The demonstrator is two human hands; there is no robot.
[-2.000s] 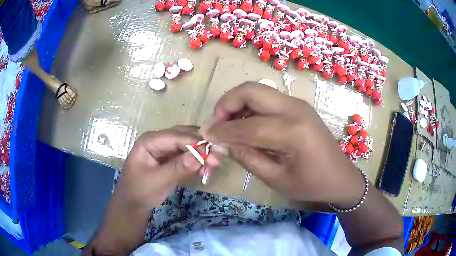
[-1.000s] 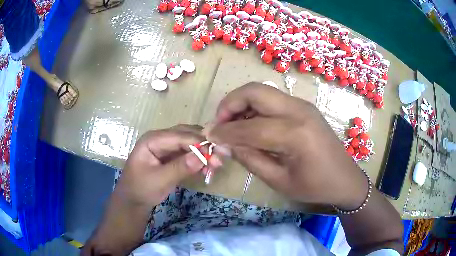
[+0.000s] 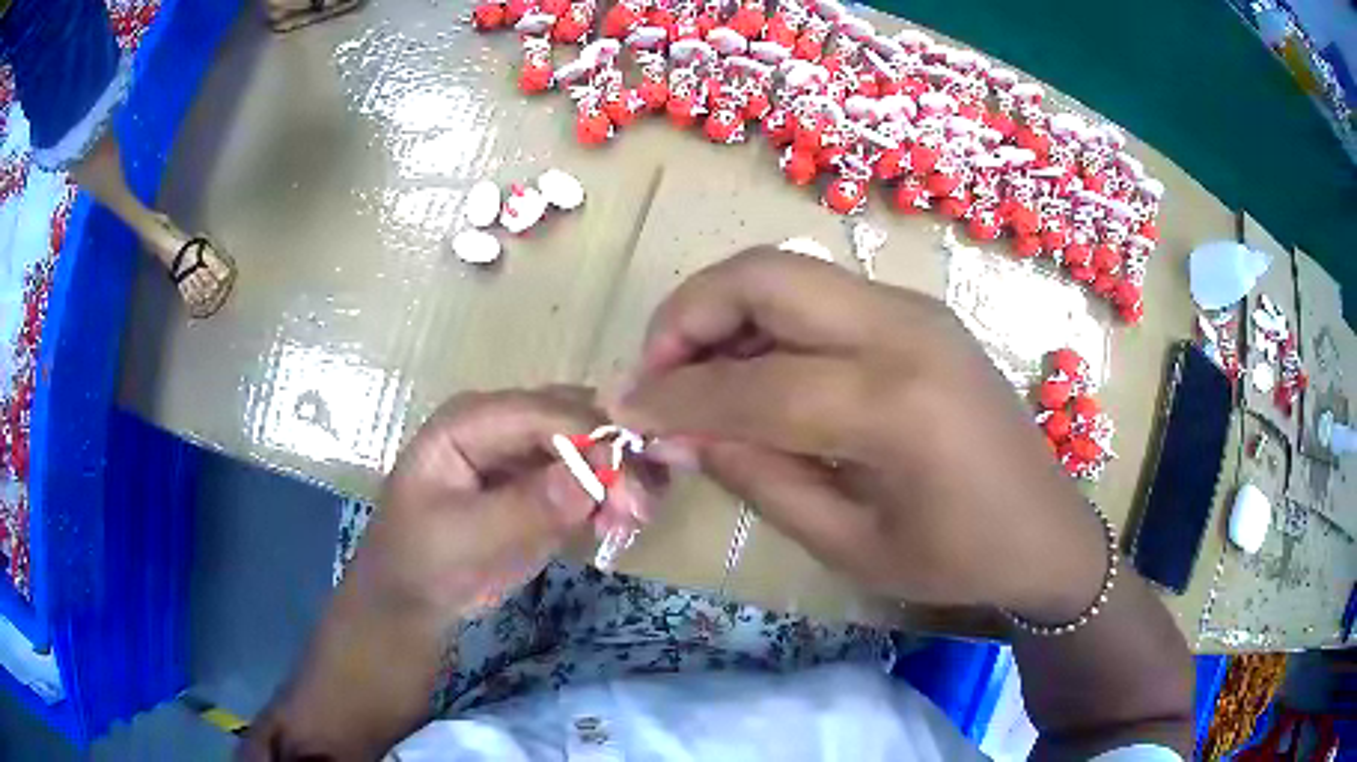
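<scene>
My left hand (image 3: pixel 484 499) holds a small red and white figurine (image 3: pixel 607 474) by its fingertips, with a white disc edge-on at its left side. My right hand (image 3: pixel 833 424) is at the figurine's right, thumb and fingertips close together at its thin white parts. Whether the right fingertips pinch a part is hidden by their size and blur. Several round white bases (image 3: pixel 521 209) lie loose at the back left, one with a red mark. Dense rows of red and white figurines (image 3: pixel 893 142) lie across the back of the bench.
Cardboard covers the bench (image 3: pixel 491 343). At right are a small red figurine pile (image 3: pixel 1072 417), a black phone (image 3: pixel 1183 465), a white round lid (image 3: pixel 1249 517) and a translucent container (image 3: pixel 1226 270). A white disc (image 3: pixel 808 249) lies behind my right hand. A blue bin (image 3: pixel 112 447) and a sandalled foot (image 3: pixel 200 274) are at left.
The right thumb and fingertips have shifted slightly at the figurine, and the figurine has tilted a little. My left hand is now more blurred.
</scene>
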